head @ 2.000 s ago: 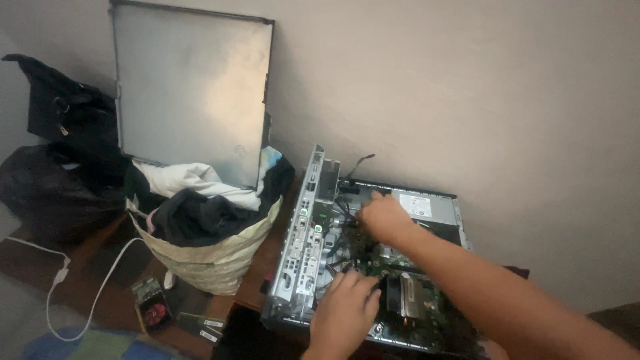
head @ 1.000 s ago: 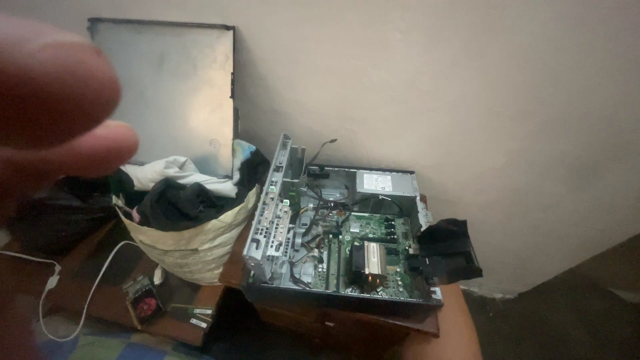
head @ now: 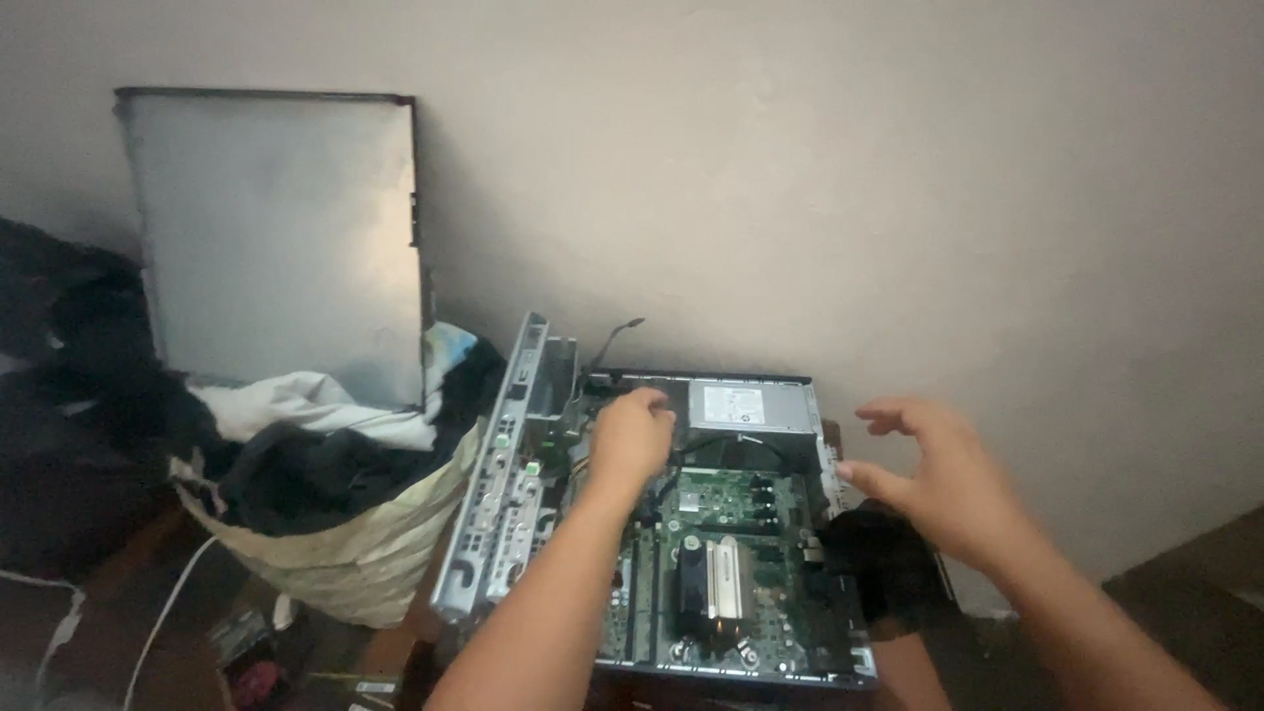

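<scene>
An opened desktop computer case (head: 812, 395) lies flat, its insides showing. My left hand (head: 632, 439) is over the case's back left part, beside the silver power supply (head: 755, 407), fingers curled near dark cables; whether it grips one is hidden. Just off the case's right edge, my right hand (head: 923, 469) hangs in the air, thumb and fingers apart, holding nothing. Below my hands are the green motherboard (head: 726, 494) and a metal heatsink (head: 726, 578). The perforated metal front frame (head: 509, 444) stands along the left side. A loose cable (head: 617, 336) sticks up behind it.
A woven sack (head: 346, 568) of clothes stands left of the case, with a metal side panel (head: 276, 237) upright in it against the wall. A black object (head: 879, 553) sits at the case's right edge. White cord (head: 173, 612) and small parts (head: 252, 671) lie lower left.
One second ago a blurred hand was large at the upper left and no hand was over the case. Now my left hand is over the case and my right hand is raised beside it.
</scene>
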